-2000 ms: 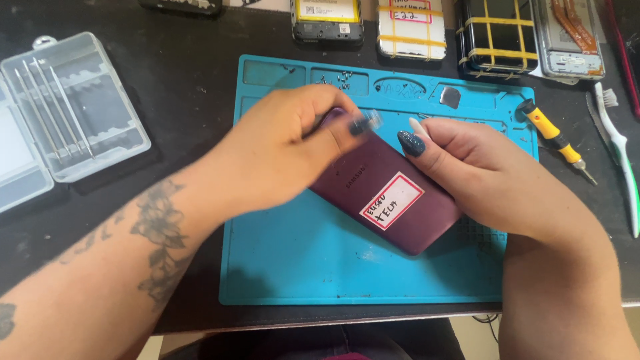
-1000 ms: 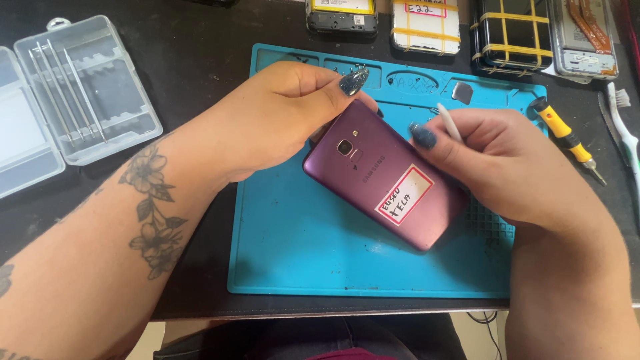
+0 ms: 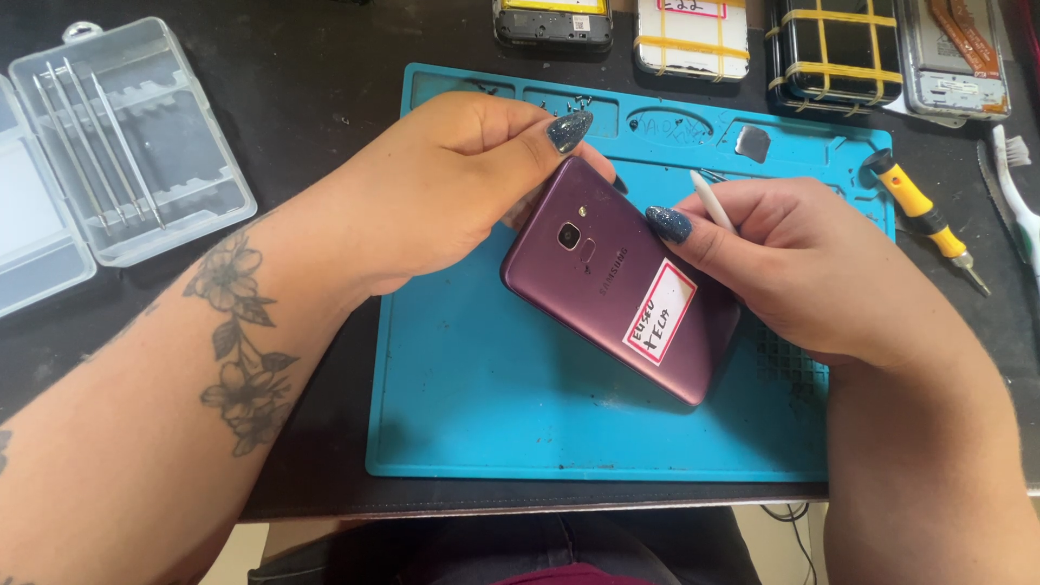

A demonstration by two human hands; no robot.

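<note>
A purple Samsung smartphone (image 3: 601,276), back side up and tilted, is held over a blue silicone repair mat (image 3: 487,390). My left hand (image 3: 479,179) grips its upper corner near the camera, the thumb above and some fingers hidden behind. On the other long edge is my right hand (image 3: 780,252), its thumb on the phone's side. A thin white pointed tool (image 3: 712,201) sticks out between the thumb and fingers of that hand; its lower part is hidden. The phone's back bears a white sticker (image 3: 660,312) with a red border and handwriting.
An open clear plastic case (image 3: 175,213) with several metal tools lies at left. Phones and phone parts, some bound with rubber bands (image 3: 841,69), line the back. Small screws (image 3: 578,103) sit in a mat compartment. A yellow screwdriver (image 3: 918,203) and a white toothbrush (image 3: 1016,191) lie at right.
The left thumb has moved off the phone's top area, where it lay two seconds ago, and the camera lens now shows. Both hands still hold the phone.
</note>
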